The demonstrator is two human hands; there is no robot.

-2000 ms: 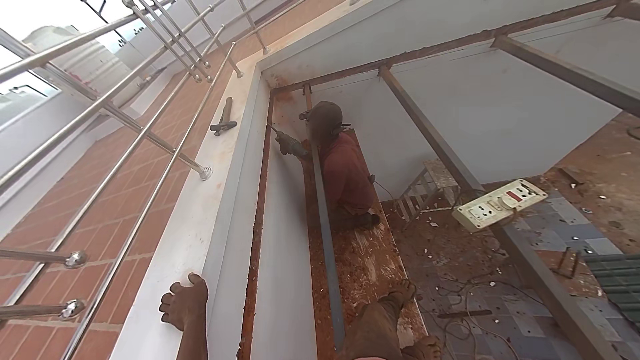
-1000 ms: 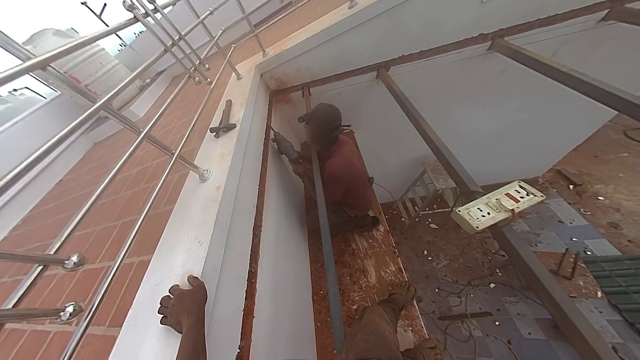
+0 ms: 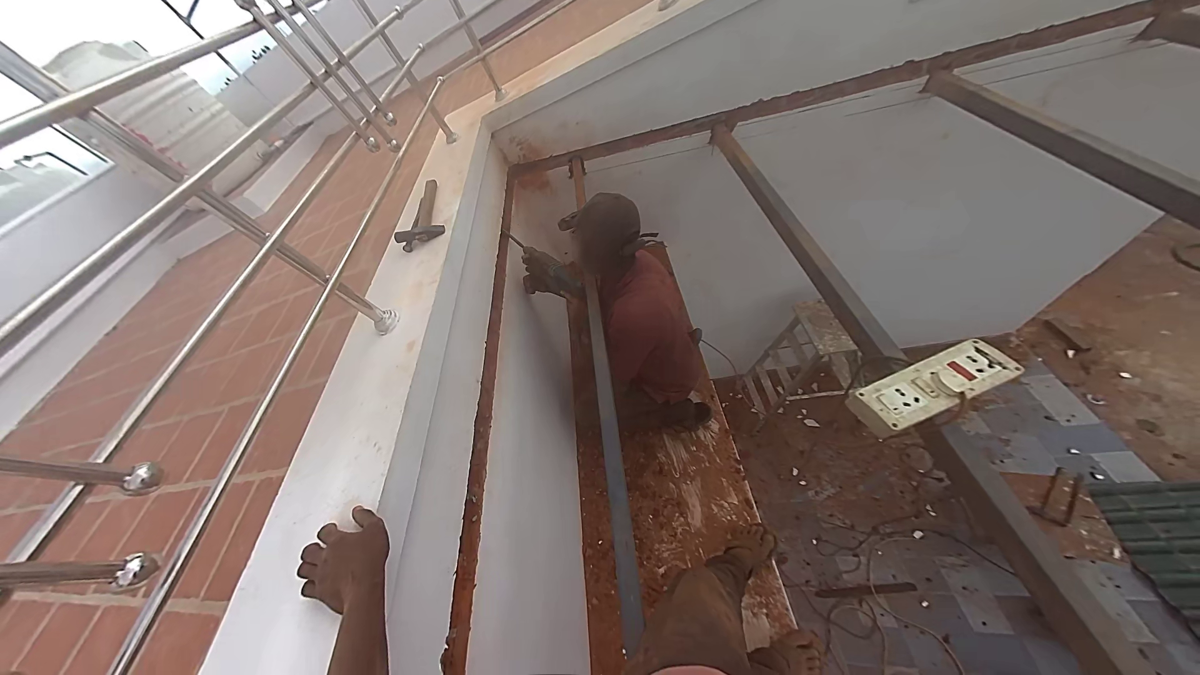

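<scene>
My left hand rests on the white wall ledge at the lower left, fingers spread and curled over it, holding nothing. My right hand is not in view. Farther up the ledge lies a hammer. My bare feet are on a dusty reddish plank platform. On that platform, a co-worker in a red shirt and dark cap crouches, holding a thin tool against the rusty metal frame strip along the wall. A grey metal bar runs lengthwise between me and the co-worker's side.
Steel railings line the left. Metal beams cross the opening at right, with a socket board on one. Far below are a small stand, loose cables and debris on a tiled floor. The platform's right edge drops off.
</scene>
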